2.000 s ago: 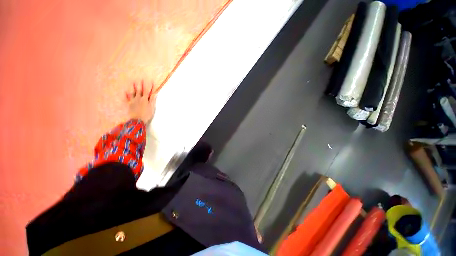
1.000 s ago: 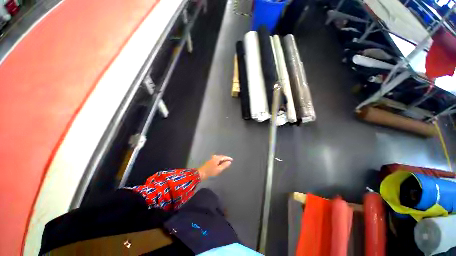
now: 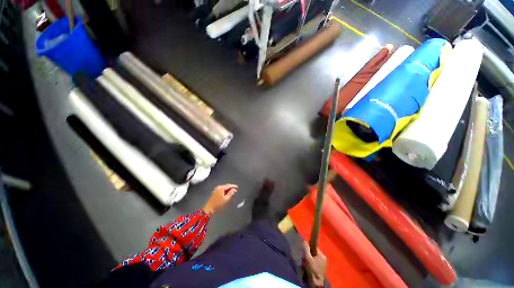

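Observation:
My right hand [image 3: 315, 264] is at the bottom of the view, closed around the lower end of a long thin straightening stick [image 3: 324, 169]. The stick points up and away, passing in front of the red-orange rolls. My left hand [image 3: 221, 198], below a red patterned sleeve cover, hangs in the air over the floor, holding nothing, with its fingers slightly curled.
Several white, black and brown rolls [image 3: 121, 147] lie on the floor at left, near a blue bin [image 3: 70, 48]. Red-orange rolls [image 3: 360, 242], a blue roll with yellow edges [image 3: 389, 93] and a white roll [image 3: 442, 107] lie at right. A brown roll [image 3: 301, 55] lies near shelving.
The view has swung right, away from the table with the red-orange cloth. My left hand has left the cloth. My right hand is now in view on the stick.

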